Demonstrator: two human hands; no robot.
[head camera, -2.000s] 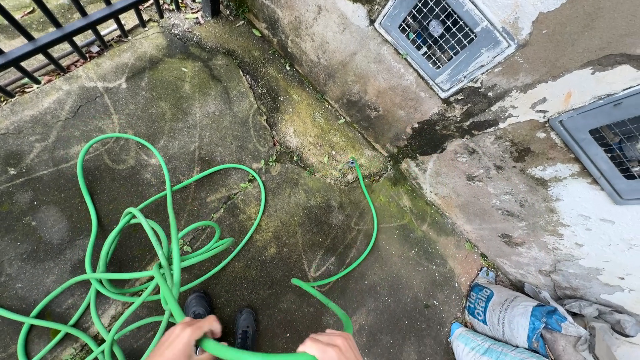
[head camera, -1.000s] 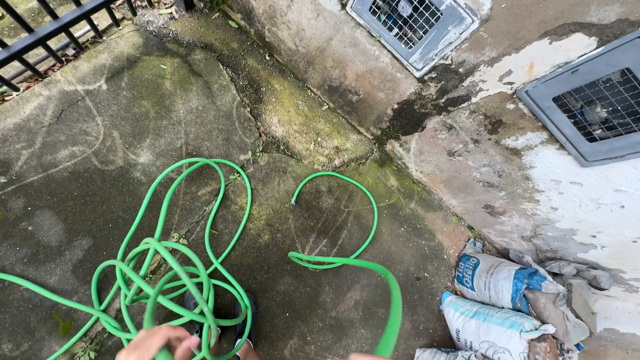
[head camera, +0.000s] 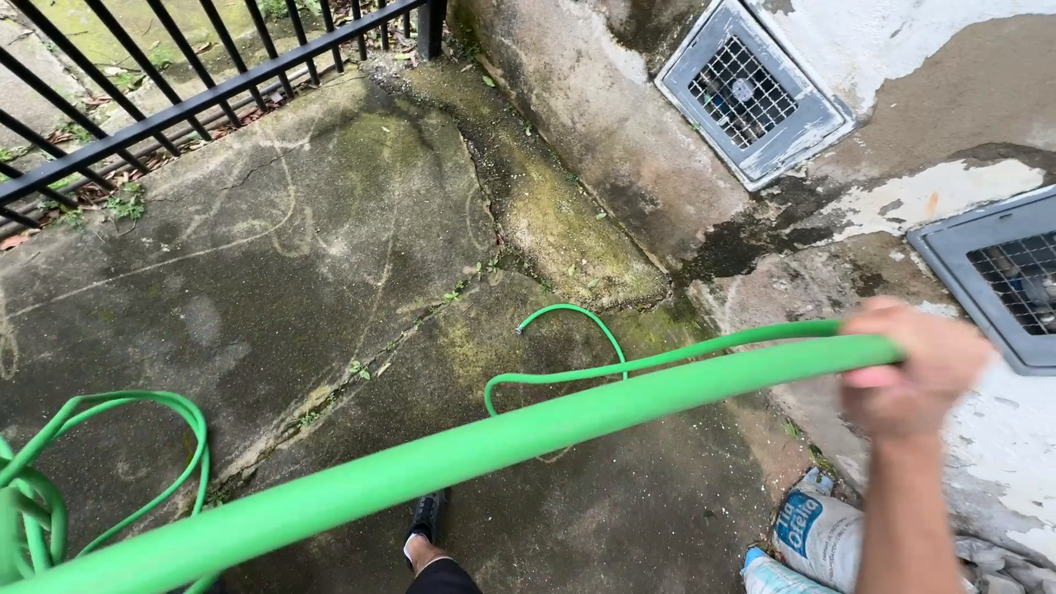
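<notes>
My right hand is raised at the right, closed around a green garden hose. One thick-looking length runs from that fist across the view to the lower left corner, close to the camera. A second length leaves the fist and drops to a loose curve on the concrete, where the hose's end fitting lies. Tangled loops of the same hose show at the lower left. My left hand is out of the frame.
A black metal railing stands at the upper left. Two grey vent covers with mesh are set in the peeling wall. Printed sacks lie against the wall at the lower right. My shoe is on the cracked concrete floor.
My right hand has moved up and to the right, drawing the hose across the view. My left hand, seen at the bottom earlier, has left the frame. The hose end has moved off the wall corner.
</notes>
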